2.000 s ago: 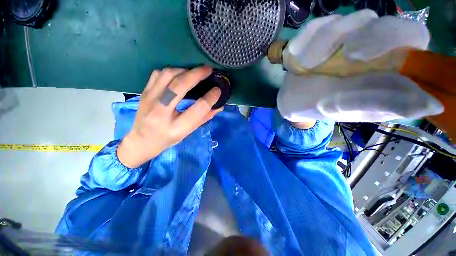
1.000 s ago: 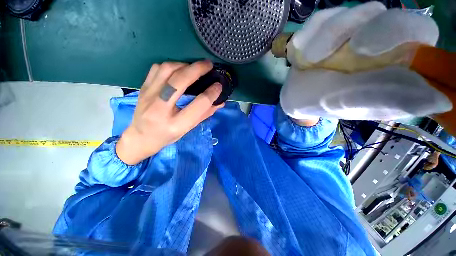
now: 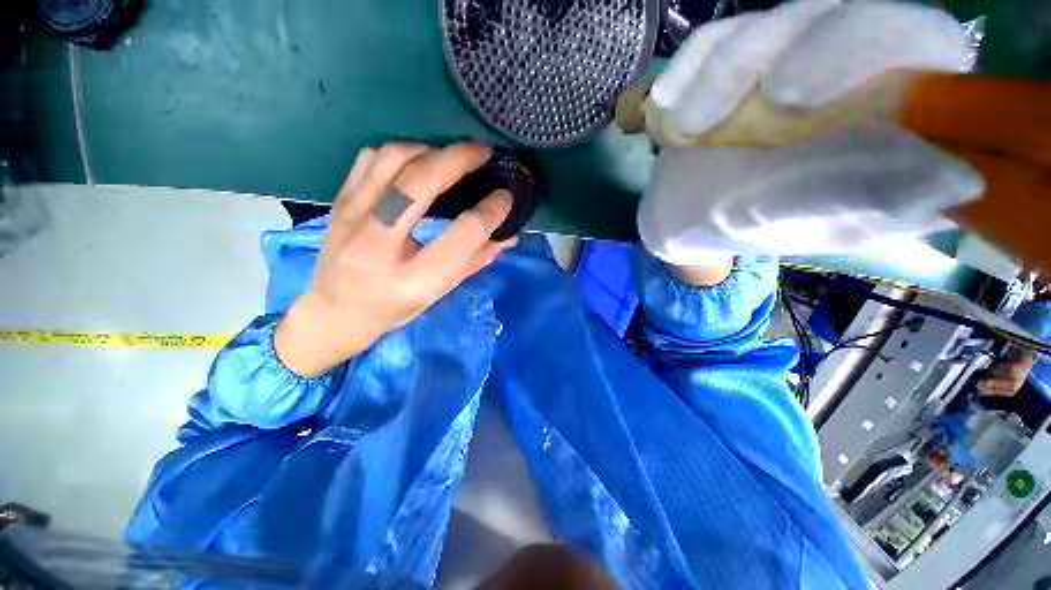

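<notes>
My bare left hand [image 3: 386, 254], with a grey patch on one finger, grips a round black unit [image 3: 519, 194] at the bench's front edge. My right hand [image 3: 795, 138], in a white glove, is closed around the tan front part of an electric screwdriver, whose orange body [image 3: 980, 121] runs off to the right. Its tan nose [image 3: 634, 107] points left, beside the rim of the round screw plate [image 3: 553, 98]. The driver tip cannot be made out. Dark screws lie on the plate's upper part, cut by the frame's top edge.
The green mat [image 3: 254, 104] carries another black unit [image 3: 83, 17] at the top left, with a thin cord below it. More black units [image 3: 688, 23] and shiny plastic [image 3: 974, 37] show at the top right. A blue bin [image 3: 607, 282] sits below the edge. Equipment and a person's hand show at lower right.
My gloved right hand and the screwdriver have shifted slightly left and up in the picture. My left hand keeps its grip on the unit. The view has shifted a little.
</notes>
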